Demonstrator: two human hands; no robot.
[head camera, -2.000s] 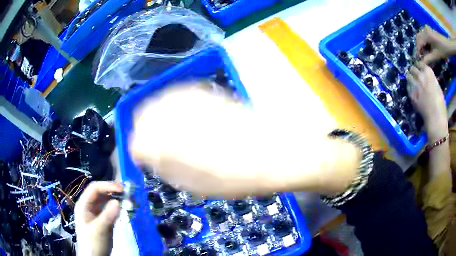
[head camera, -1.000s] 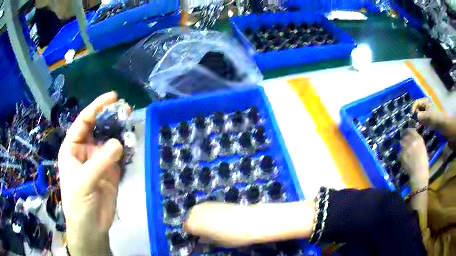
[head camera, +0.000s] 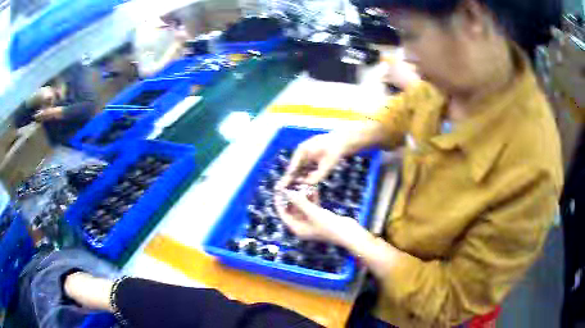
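Observation:
The view is turned to the right and blurred. My right forearm, in a black sleeve with a chain bracelet, enters from the bottom. My right hand shows only near the wrist at the lower left. Its front part is hidden in a greyish, crinkled clear plastic bag, so I cannot see what the fingers do. A bit of blue tray shows below the wrist. My left hand is out of the picture.
A person in a mustard shirt works at the right, both hands over a blue tray of black-topped modules. Another module tray lies on the green belt. Orange tape crosses the white bench. Another person sits at the upper left.
The view has swung right. My right hand has moved from the near module tray to the bag behind it. My left hand, which held a module, has left the picture.

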